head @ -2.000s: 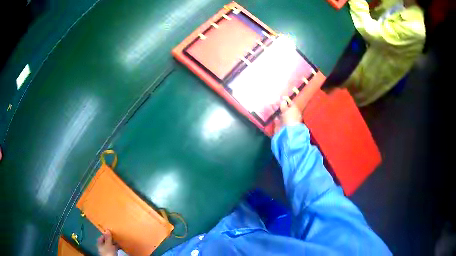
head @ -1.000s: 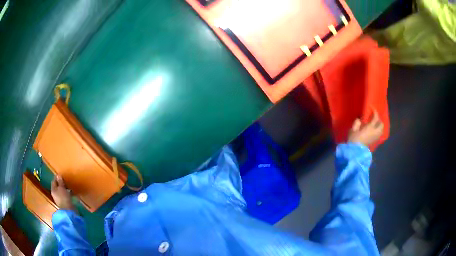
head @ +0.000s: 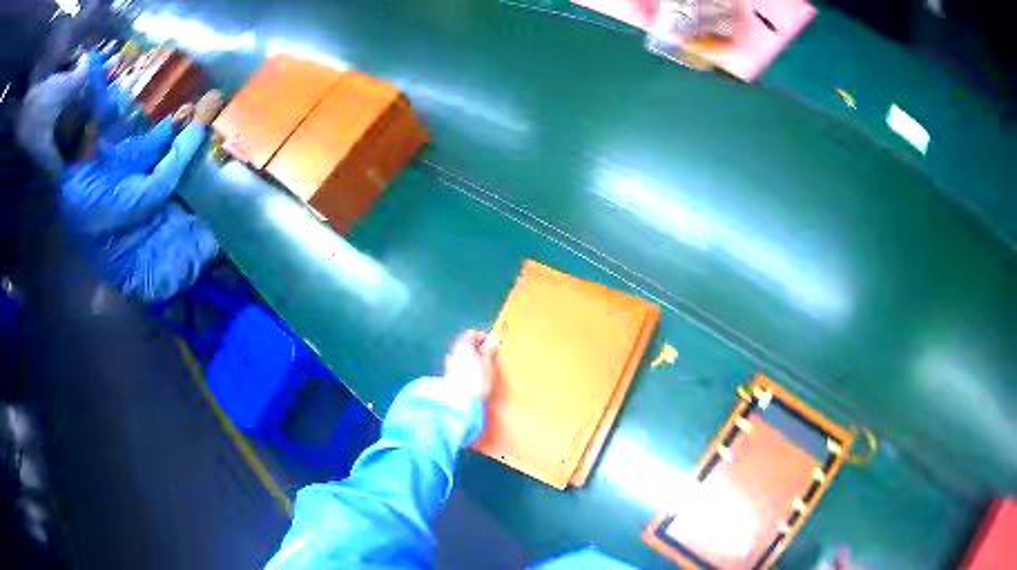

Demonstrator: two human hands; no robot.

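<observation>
A short stack of orange trays (head: 563,379) lies on the green bench in front of me. My left hand (head: 472,365) holds its left edge; some fingers are hidden. To the right, another orange tray (head: 826,501) carries a glossy display panel (head: 749,490) with a dark border and pale tabs along its edges. Yellow rubber bands (head: 865,445) show at this tray's far corners. A small blurred skin-coloured patch at the bottom edge, by this tray, may be my right hand (head: 836,559), mostly cut off.
Larger orange tray stacks (head: 335,139) stand farther left on the bench (head: 491,239), near a person in blue (head: 139,212). A blue stool (head: 262,373) is on the floor. A pink sheet (head: 769,33), white label (head: 908,128) and part of a red tray (head: 993,543) also show.
The view has swung left along the bench. A panel now shows on an orange tray. My right hand has left the red trays, and my left hand is at an orange stack's edge.
</observation>
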